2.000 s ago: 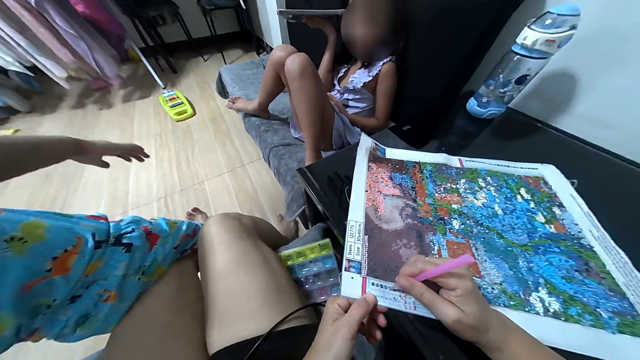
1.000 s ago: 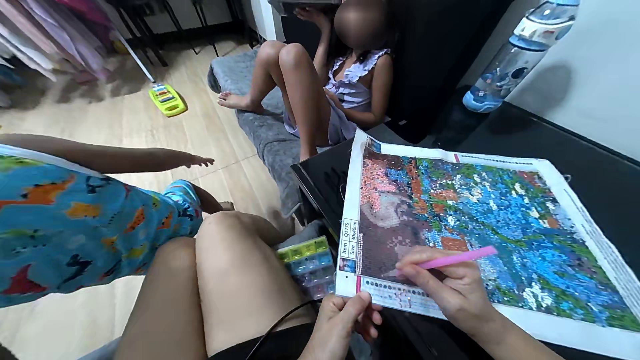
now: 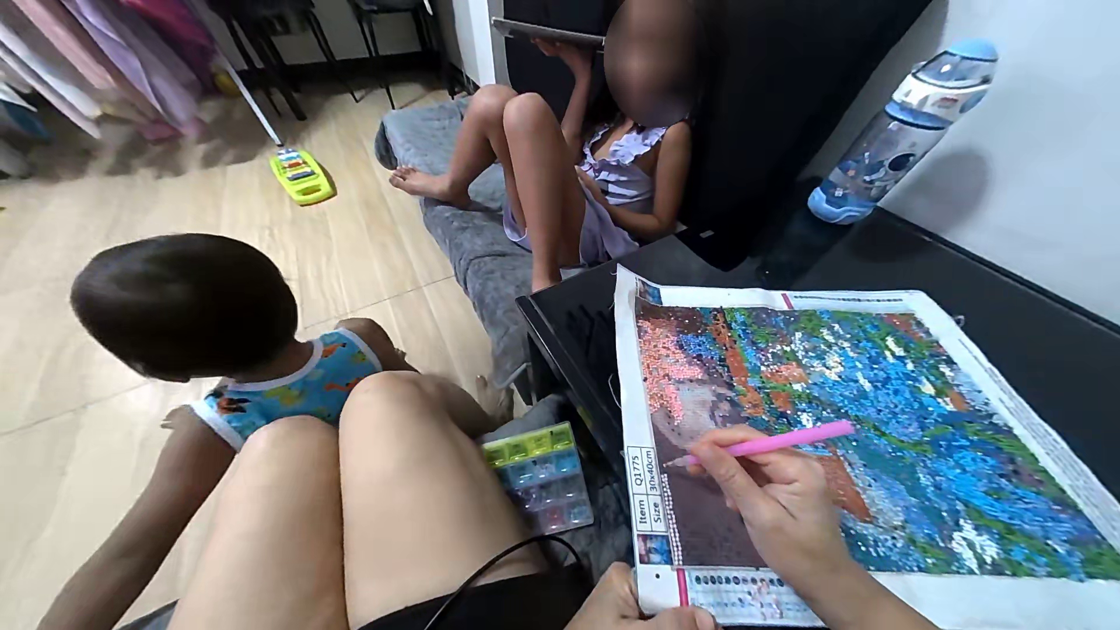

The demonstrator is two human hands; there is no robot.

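Note:
A diamond painting canvas (image 3: 875,420) lies on a black tabletop, much of it covered in blue, green, white and orange drills. In my right hand (image 3: 779,494) is a pink applicator pen (image 3: 796,439), its tip at the canvas's left edge, above the end of a row of pale drills. My left hand (image 3: 639,604) grips the canvas's lower left corner, partly cut off by the frame's bottom. Beside my thigh lies a compartment box of drills (image 3: 542,477) with yellow-green and clear lids.
A water bottle (image 3: 906,131) stands on the black table (image 3: 1032,337) near the wall. One person sits on a grey cushion (image 3: 468,236) holding a flat device. Another person is beside my knees. A yellow-green toy mop head (image 3: 302,177) is on the floor.
My right hand has moved up along the canvas's left edge with the pen. The person beside my knees has shifted, so the head now shows. My left hand remains at the corner.

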